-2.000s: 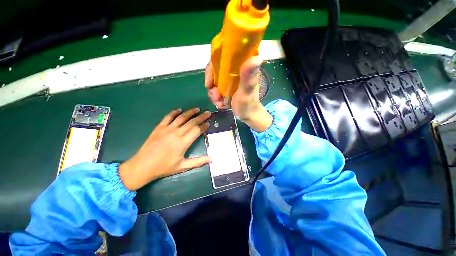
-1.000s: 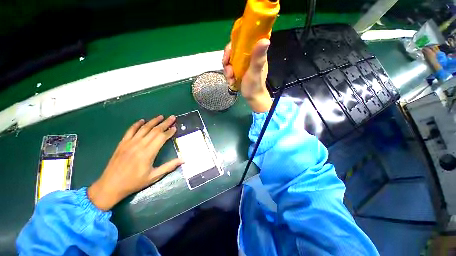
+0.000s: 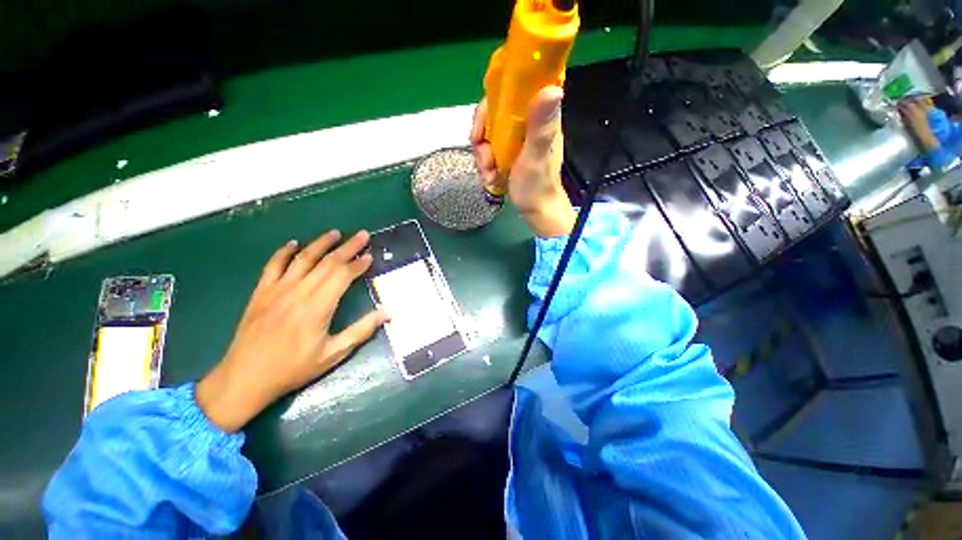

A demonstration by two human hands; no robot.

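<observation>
A phone body point(image 3: 417, 304) with a black cover at its far end and a white battery area lies on the dark green mat. My left hand point(image 3: 299, 319) lies flat beside it, fingers spread, fingertips and thumb at its left edge. My right hand point(image 3: 533, 153) grips the yellow-orange electric screwdriver point(image 3: 527, 74), tip down at the right rim of the round speckled screw dish point(image 3: 454, 188). The tip is partly hidden, so contact with a screw cannot be told. Another phone body point(image 3: 129, 343), uncovered with its board showing, lies at the left, its near end hidden by my left sleeve.
A black blister tray point(image 3: 728, 158) lies to the right of my right hand. A white rail point(image 3: 264, 169) runs behind the mat, with the green belt beyond. A black cord crosses by my right sleeve. Another person's hand point(image 3: 920, 111) holds a clear bag at the far right.
The view has shifted to the right since the first frame. The screwdriver in my right hand has moved from the phone's covered end to the dish. My left hand stays by the phone.
</observation>
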